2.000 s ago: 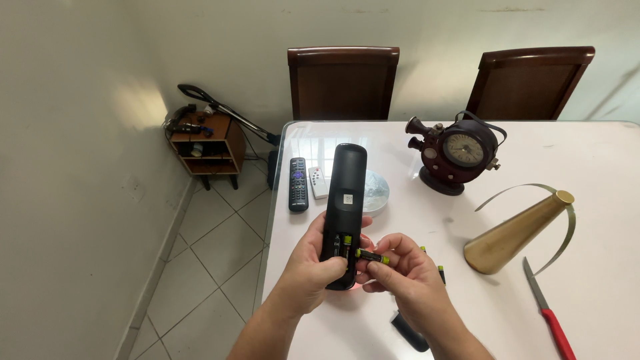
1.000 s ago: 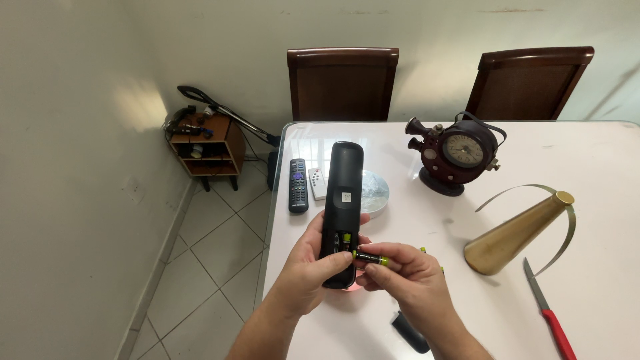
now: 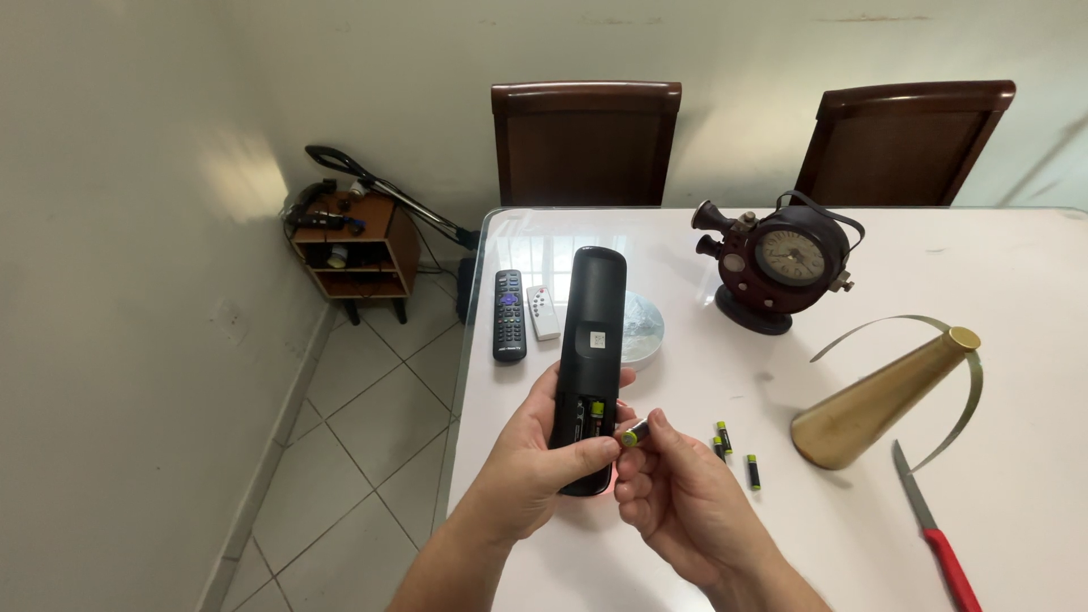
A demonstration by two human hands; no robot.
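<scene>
My left hand [image 3: 544, 450] grips a large black remote control [image 3: 595, 297], its back facing me and its battery bay uncovered. One green-and-black battery [image 3: 597, 413] lies in the bay's right side; the left side shows no battery. My right hand [image 3: 680, 493] pinches a second battery [image 3: 634, 433] between thumb and fingertips, just right of the bay and near my left thumb. Several loose batteries [image 3: 753, 472] lie on the white table [image 3: 850, 544] to the right of my right hand. Behind the black remote is a round, pale object [image 3: 643, 330], partly hidden.
A smaller black remote [image 3: 510, 314] and a white remote [image 3: 542, 313] lie at the left. Farther right are a dark ornamental clock [image 3: 786, 259], a gold cone-shaped object [image 3: 884, 399] with thin bands, and a red-handled knife [image 3: 939, 535]. Two wooden chairs [image 3: 586, 144] stand behind the table.
The battery in my right hand has turned from lying sideways to a slant, one end toward me. My right hand has shifted, and the black cover seen beside it earlier is out of sight.
</scene>
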